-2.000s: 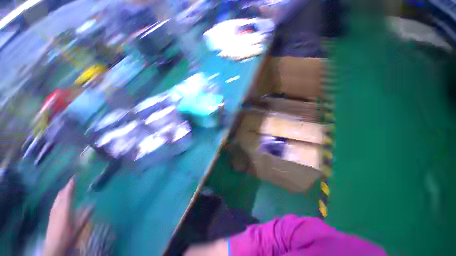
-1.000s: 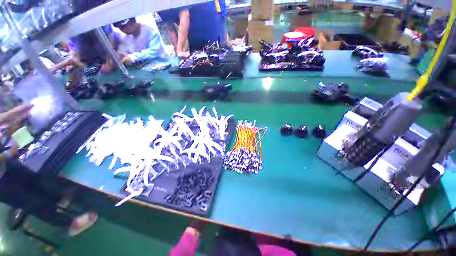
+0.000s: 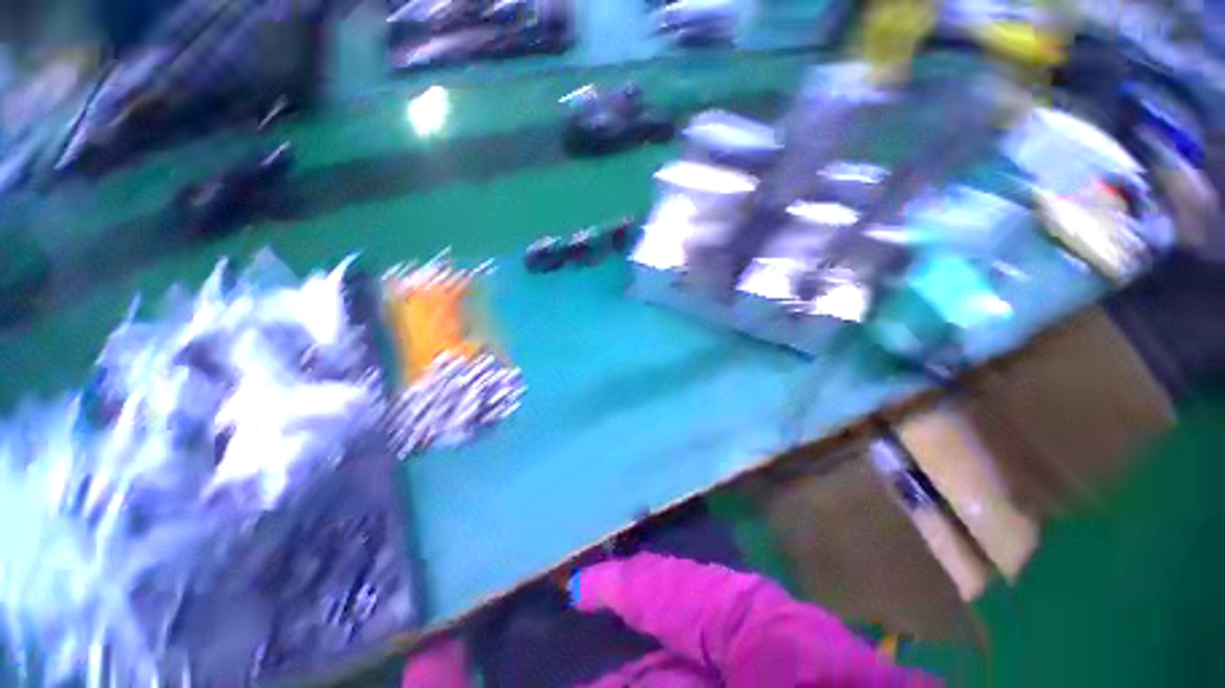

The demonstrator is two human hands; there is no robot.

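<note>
The picture is blurred. A heap of white curling strips point(image 3: 255, 390) lies on the left, with small black clips point(image 3: 343, 591) beside it on a dark foam tray point(image 3: 407, 538). A bundle of orange wire leads point(image 3: 437, 323) lies right of the tray, silver-black ends towards me. Several small round black housings point(image 3: 580, 249) stand in a short row between the wires and the silver-white fixtures point(image 3: 685, 222). My pink right sleeve point(image 3: 726, 612) shows at the bottom, with a blue band at its cuff. A bit of pink cloth shows left of it. Neither hand can be made out.
The green bench point(image 3: 578, 444) has its front edge running diagonally up to the right. A teal box point(image 3: 961, 289) stands right of the fixtures. Open brown cartons point(image 3: 860, 551) stand below the edge. Dark parts point(image 3: 611, 121) lie farther back.
The view has swung right since one second ago. The strips and wires now sit farther left, the fixtures nearer the middle, and the cartons show again. The right sleeve shows larger.
</note>
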